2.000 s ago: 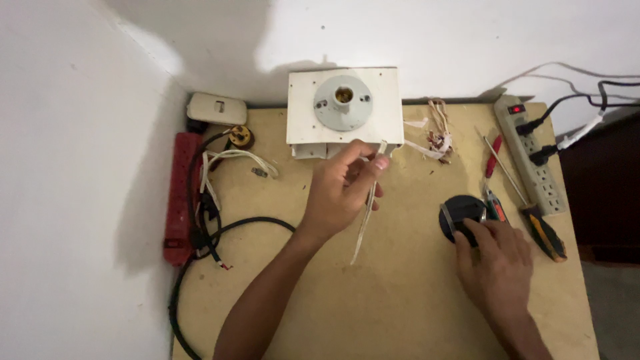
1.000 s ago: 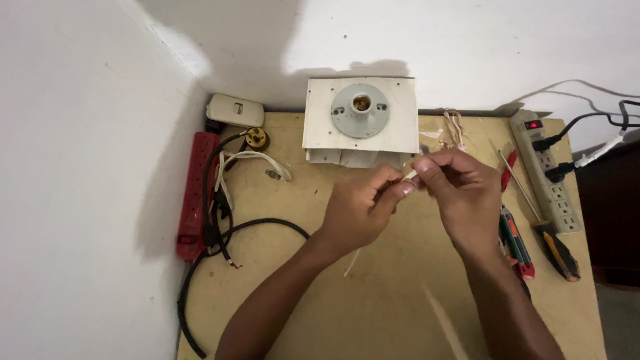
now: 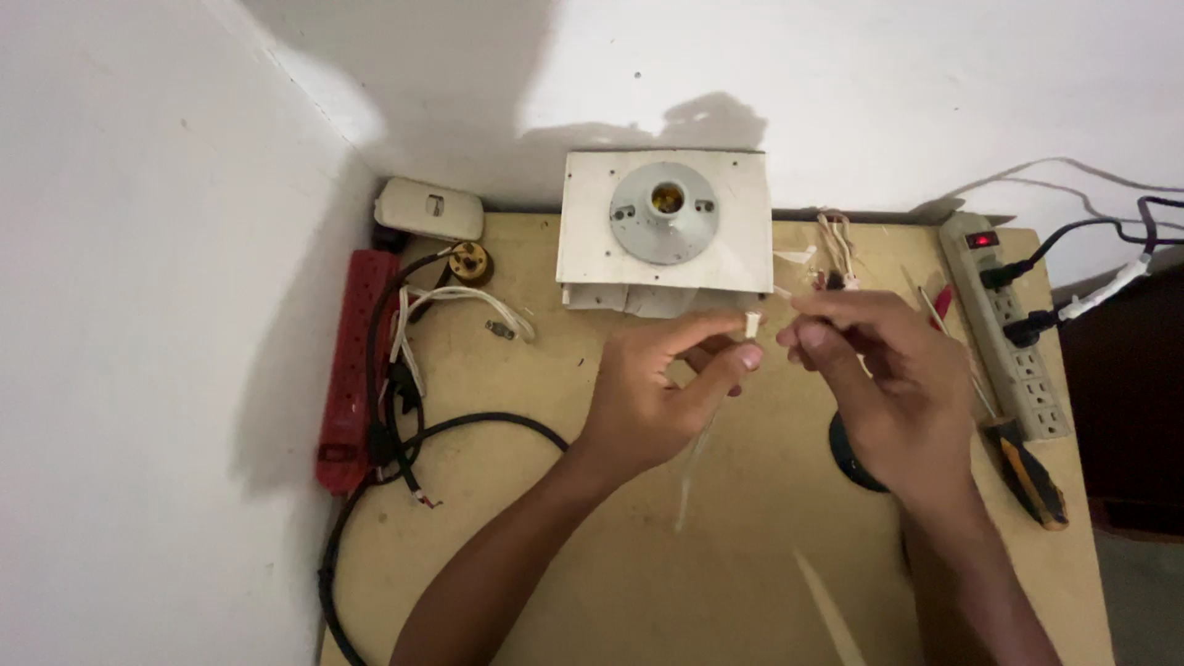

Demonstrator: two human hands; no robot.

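My left hand (image 3: 671,388) pinches a small white piece (image 3: 752,324), seemingly a cord end or connector, between thumb and forefinger. A thin pale cord (image 3: 686,486) hangs below that hand. Just to the right, my right hand (image 3: 874,379) has its thumb and fingertips drawn together; whether something small is between them cannot be made out. Behind both hands, a gray lamp socket (image 3: 664,227) with a round base sits on a white box-like mount (image 3: 592,250). Partly hidden by my right hand is a black round object (image 3: 853,453), perhaps a roll of tape.
On the left lie a red power strip (image 3: 347,398), black cable (image 3: 328,573), a yellow plug (image 3: 470,264), white cord (image 3: 462,294) and a white switch box (image 3: 430,208). A beige power strip (image 3: 1008,324), a yellow-black handled tool (image 3: 1031,476) and wire scraps (image 3: 835,245) are at right.
My right hand has moved from the black round object up beside my left hand. A second ago the hands met at the white piece; now there is a gap between them.
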